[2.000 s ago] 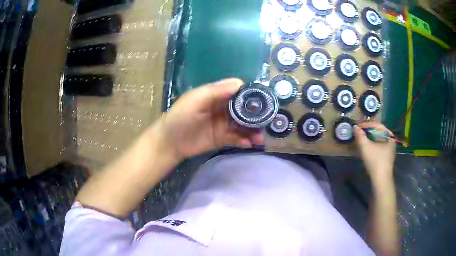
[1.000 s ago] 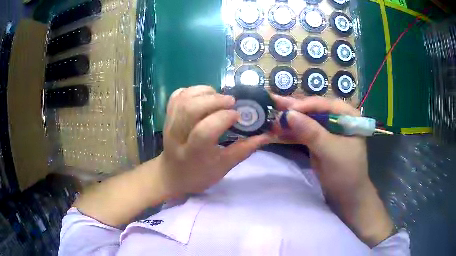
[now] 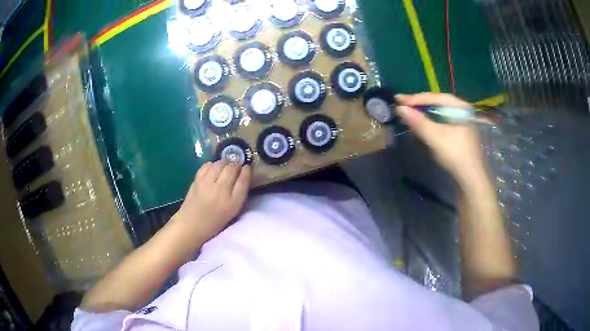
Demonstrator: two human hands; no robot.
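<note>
The right blister tray [image 3: 294, 169] holds rows of loudspeakers lying flat, pale magnets up, over brown cardboard. My left hand [image 3: 217, 191] has its fingertips at the near side of a loudspeaker [image 3: 233, 154] in the tray's near-left pocket; the fingertips hide its near rim. My right hand [image 3: 446, 139] pinches a loudspeaker [image 3: 380, 106] by its right side, over the tray's near-right corner. The same hand holds the test probe [image 3: 453, 112], blurred, its pale end pointing right. Several loudspeakers lie between my two hands.
The left blister tray [image 3: 87, 236] holds black loudspeaker rows on edge. Green mat [image 3: 136, 84] shows between the trays. Yellow tape [image 3: 422, 48] and a red wire [image 3: 449, 52] run at right. Shiny clear ridged plastic [image 3: 537, 55] lies at far right.
My hands have parted from around one loudspeaker. My left hand is now at the tray's near-left pocket. My right hand has moved right with a loudspeaker and the probe. The view has shifted and turned.
</note>
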